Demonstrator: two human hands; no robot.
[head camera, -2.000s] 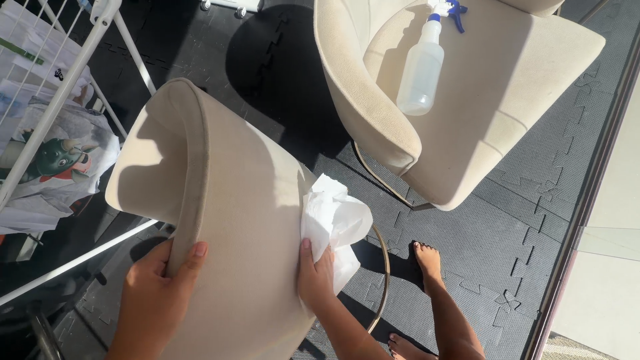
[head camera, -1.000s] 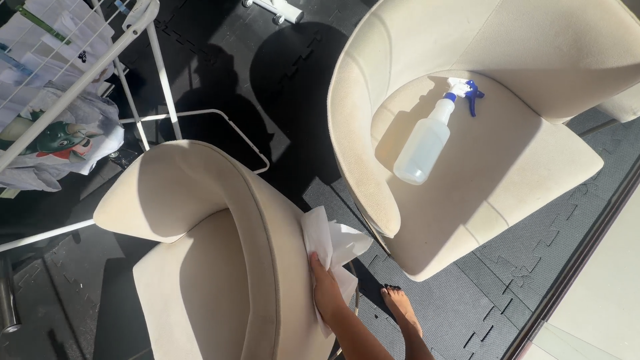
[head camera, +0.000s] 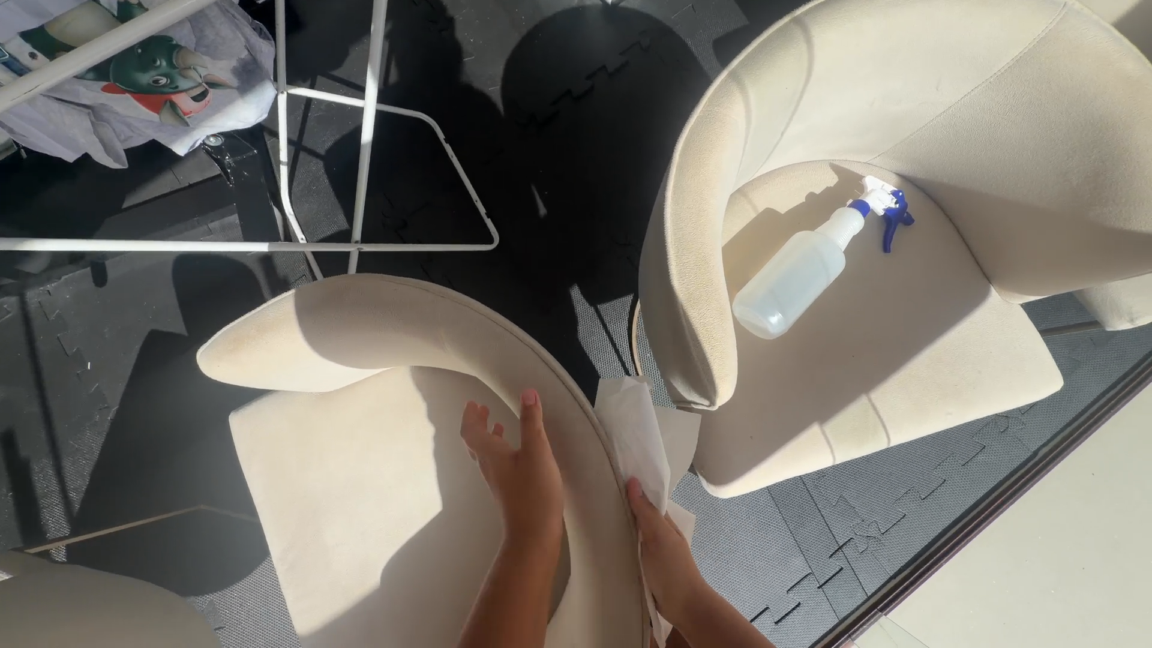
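Note:
My right hand holds a white paper towel against the outer side of the near beige upholstered armchair. Fingers apart and holding nothing, my left hand is over the inner side of that chair's curved backrest. A second beige armchair stands at the upper right. On its seat lies a translucent spray bottle with a blue and white trigger head, part in sun and part in shade.
White drying rack tubes stand at the upper left, with printed cloth hanging there. Dark interlocking foam mats cover the floor. A metal edge strip borders a pale floor at the right. Another beige rounded surface shows at the lower left.
The near chair has turned, so its seat now shows. My left hand, on the backrest edge two seconds ago, is off it with nothing held. The paper towel remains in my right hand.

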